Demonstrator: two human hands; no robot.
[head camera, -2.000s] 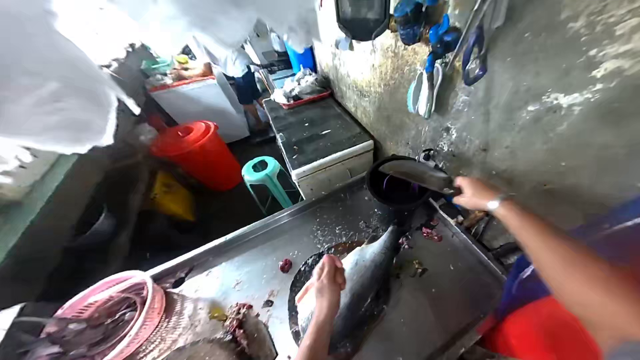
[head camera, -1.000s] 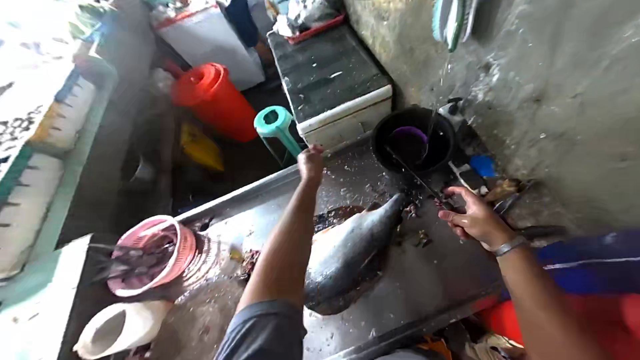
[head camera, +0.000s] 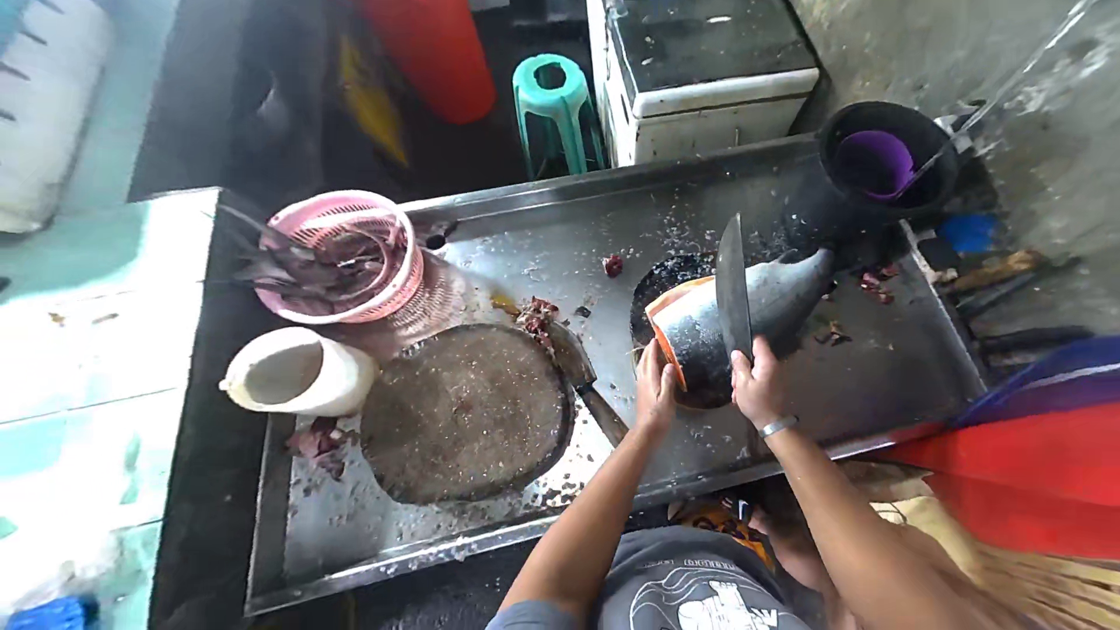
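A large silvery fish (head camera: 779, 302) with its head end cut away, orange flesh showing at the cut, lies on a dark round chopping block (head camera: 652, 293) on the metal counter. My right hand (head camera: 759, 385) grips the handle of a broad-bladed knife (head camera: 733, 284), whose blade stands across the top of the fish. Against the orange cut face rests my left hand (head camera: 656, 385), its fingers touching the lower edge. Another knife, a cleaver-like one with a dark handle (head camera: 602, 413), lies beside a second, larger chopping block (head camera: 464, 411).
A pink basket (head camera: 407, 271) with fish pieces and a white plastic pail (head camera: 350, 376) stand left. A black bucket (head camera: 831, 166) holding a purple container is at the back right. Red scraps (head camera: 612, 265) dot the metal counter (head camera: 525, 236). A green stool (head camera: 560, 101) stands behind it.
My left hand has come down from above the counter's back edge to the fish's cut end. The knife has moved from beside the bucket to over the fish. The view has shifted left and down.
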